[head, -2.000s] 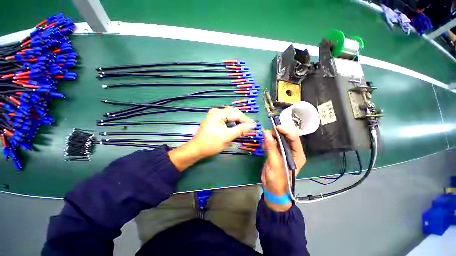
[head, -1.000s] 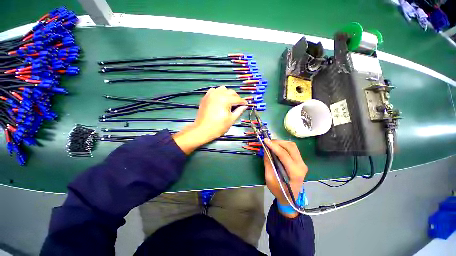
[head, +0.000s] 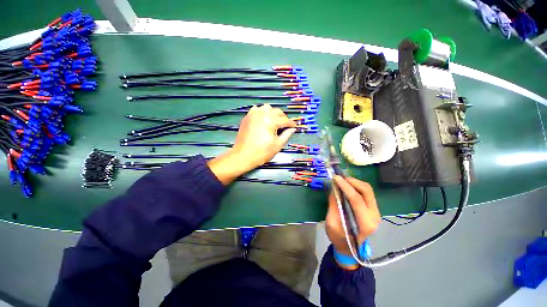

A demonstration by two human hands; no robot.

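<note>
Black cable assemblies [head: 198, 97] with red and blue ends lie in a spaced row across the green bench. My left hand [head: 259, 139] is over the blue-red ends in the middle of the row, thumb and fingertips pinched on one cable end; the fingers hide part of it. My right hand [head: 352, 211] holds the soldering iron [head: 343, 201] like a pen, its tip blurred and pointing up, just right of the blue ends and apart from them. A small pile of small black components [head: 99, 168] lies left of the row.
A dense cable bundle [head: 51, 90] lies at the far left. Right of the row are a white parts cup [head: 367, 143], a yellow sponge [head: 357, 108], an iron stand [head: 364, 67] and a dark solder feeder [head: 405, 153] with a green-flanged reel [head: 433, 47]. A hose loops to the iron.
Over the last second the iron has moved right, away from the cable end at my left fingers. Earlier, my left hand moved from a lower cable end up to this one.
</note>
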